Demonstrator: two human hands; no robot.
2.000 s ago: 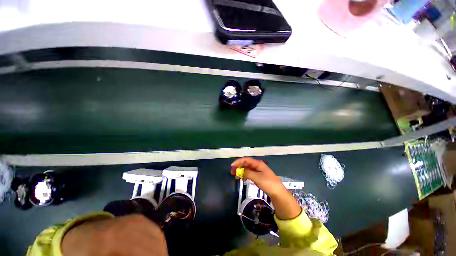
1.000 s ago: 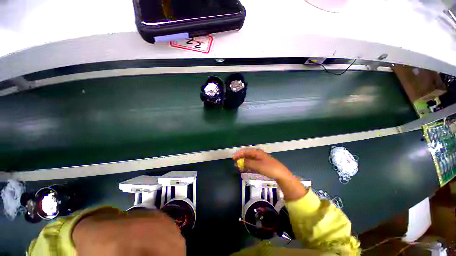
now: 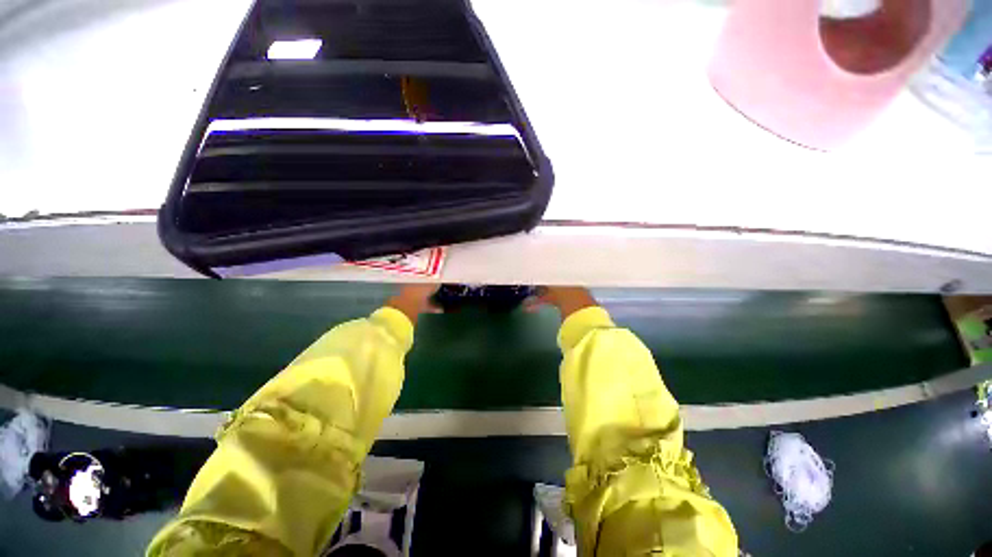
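Note:
Two dark units, seemingly the black camera heads [image 3: 484,296], stand side by side on the green conveyor [image 3: 490,364], mostly hidden by the shelf edge. My left hand [image 3: 414,298] is at their left side and my right hand [image 3: 566,299] at their right side. The shelf edge cuts off part of both hands, so whether the fingers grip the heads cannot be told. White brackets [image 3: 386,484] of base housings show on the bench between and under my sleeves.
A black-framed device with a glossy screen [image 3: 359,141] lies on the white shelf [image 3: 631,185], with a pink object [image 3: 772,76] to its right. Black parts with a silvery centre [image 3: 83,485] stand at the bench's left. Tangled white loops [image 3: 800,479] lie at the right.
Both arms have reached forward over the conveyor to the two dark heads. My right hand has left the right-hand base housing. The view has shifted, and the shelf and device appear larger.

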